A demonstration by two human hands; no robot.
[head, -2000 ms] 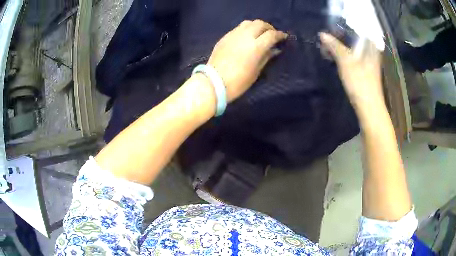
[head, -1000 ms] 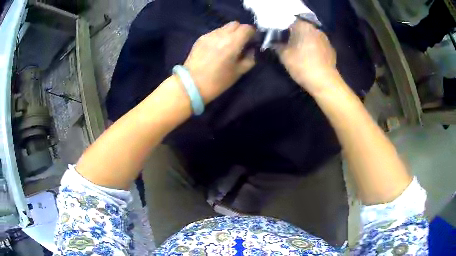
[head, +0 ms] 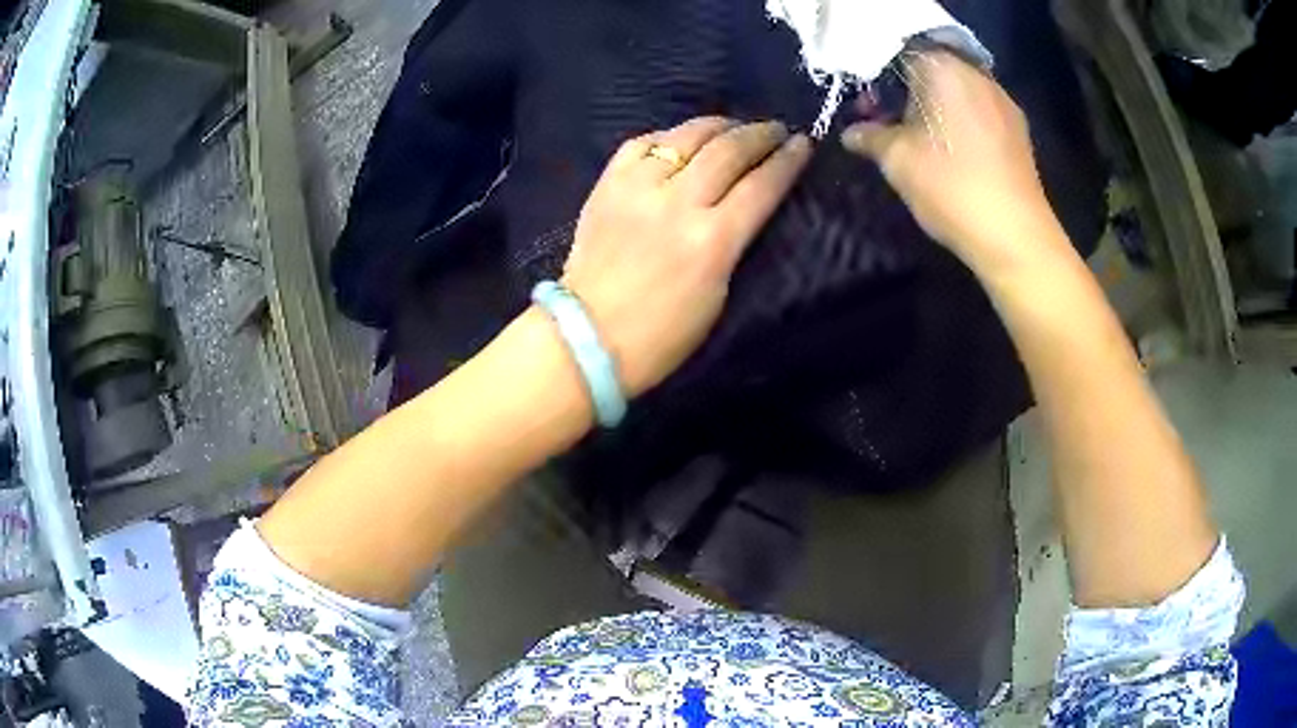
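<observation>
A dark garment (head: 669, 64) lies spread over my lap, with a pale stitch line at its left part. My left hand (head: 683, 235), with a ring and a pale bangle, lies on the garment, fingers together and fingertips bent onto the cloth. My right hand (head: 960, 150) is just right of it, thumb towards the left fingertips, fingers curled. A frayed white rag (head: 868, 36) is at my right hand and hangs beyond its fingers. A small dark thing shows between my right thumb and fingers; I cannot tell what it is.
A motor (head: 114, 320) stands at the left beside a metal frame bar (head: 292, 270). Another frame bar (head: 1173, 171) runs along the right. A white sheet (head: 142, 597) lies at the lower left. A grey surface (head: 1252, 441) is at the right.
My hands have moved slightly right and down and lie farther apart. My left hand now lies flatter on the cloth. The white rag has shifted right with my right hand.
</observation>
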